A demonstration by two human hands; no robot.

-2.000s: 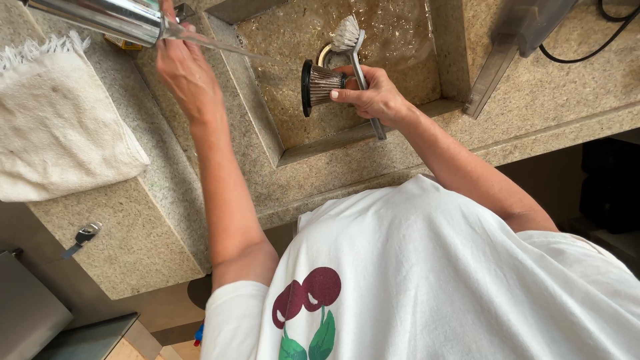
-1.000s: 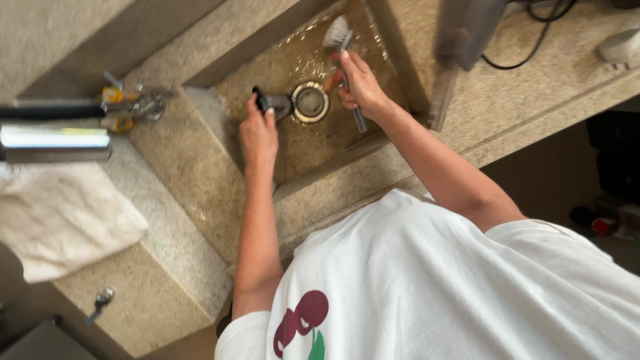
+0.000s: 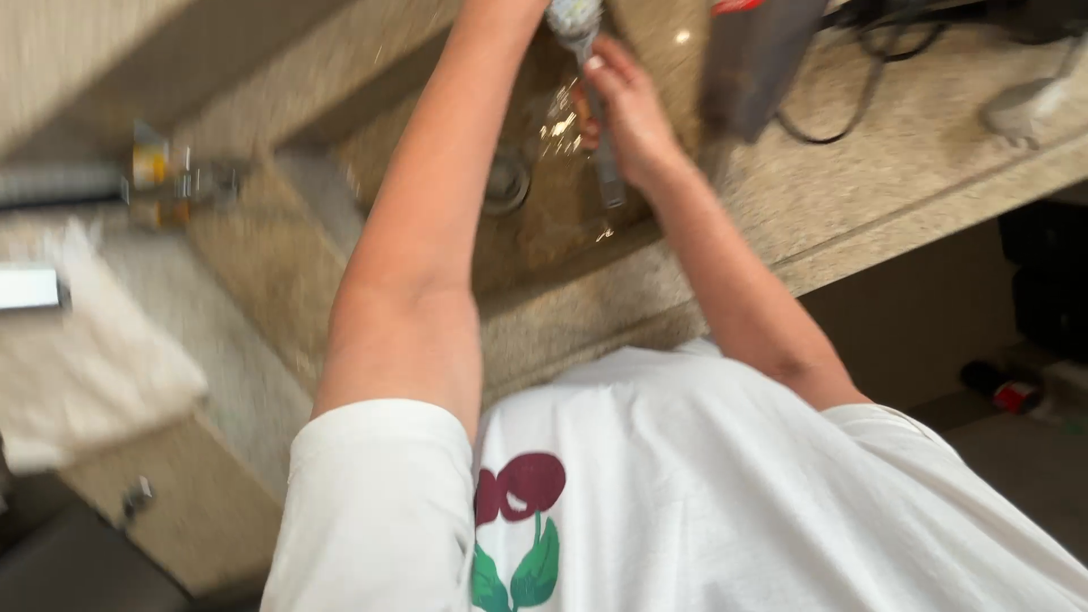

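My right hand [image 3: 625, 110] is closed around the clear handle of a dish brush [image 3: 575, 19], whose pale bristles point toward the top edge of the head view. Below the hand lies the stone sink basin [image 3: 552, 246] with wet, shining patches. The round metal drain [image 3: 507, 183] is partly covered by my left forearm, which reaches up across the basin. My left hand is beyond the top edge, so what it holds is not seen.
A blurred faucet [image 3: 68, 185] is at left, above a white towel [image 3: 85, 365] on the stone counter. At right are a grey plastic container [image 3: 756, 68], a black cable [image 3: 829, 140] and a white plug [image 3: 1020, 110]. A small metal object [image 3: 138, 497] lies lower left.
My left hand, last seen in the sink with a dark cup-shaped part, has reached forward out of view. The right hand still holds the brush. The view has shifted.
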